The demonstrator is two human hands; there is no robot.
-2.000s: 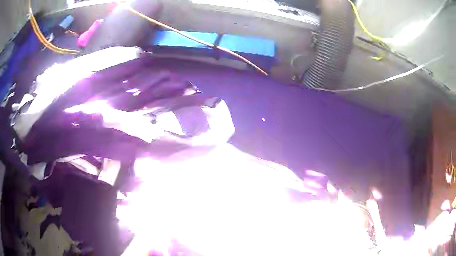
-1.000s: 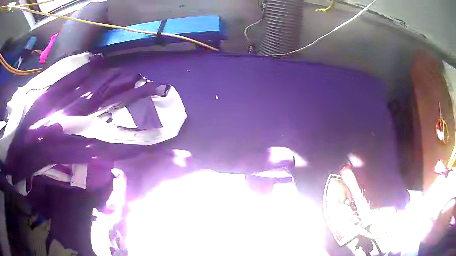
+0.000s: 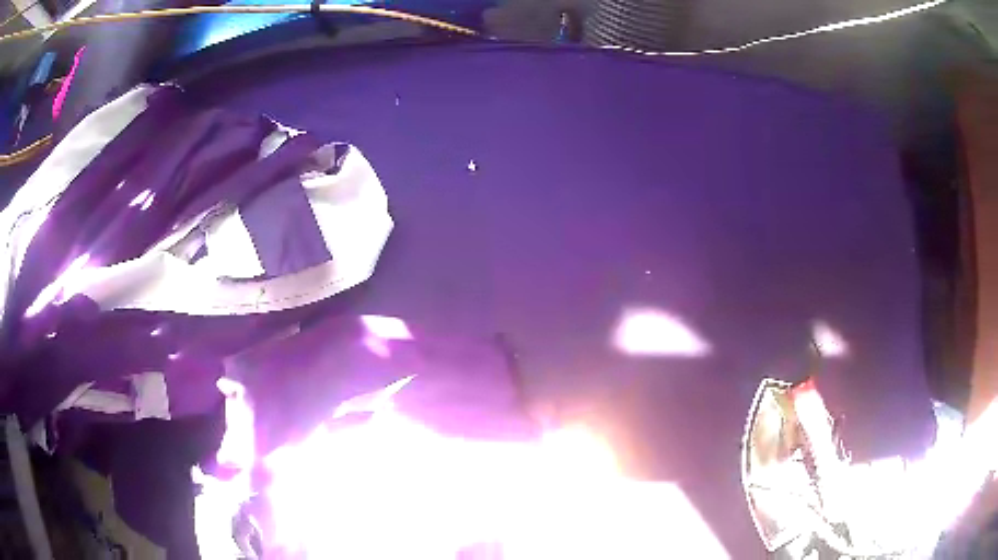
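The dark purple garment piece point(image 3: 449, 377) lies at the near table edge, its lower part lost in white glare. The steam iron point(image 3: 777, 470) is at the near right, its pointed pale-outlined plate showing and a bit of red at its handle. A washed-out bright shape reaches from the right edge to the iron; I cannot tell whether it is my right hand and arm. No clear outline of my left hand shows; an orange-tinted blur at the piece's right side is too glared to read.
A loose pile of dark cloth with white bands point(image 3: 328, 290) covers the left side. The purple table cover point(image 3: 613, 186) bears small pale specks and sunlight patches. A ribbed grey duct point(image 3: 633, 24), a blue object point(image 3: 246, 27), a yellow-orange cord point(image 3: 383, 13) and a pink item point(image 3: 68, 82) are at the far side.
The view has tilted down and shifted, so the far objects sit higher. The glare covers less of the near cloth, and more of the dark piece and the iron's plate show.
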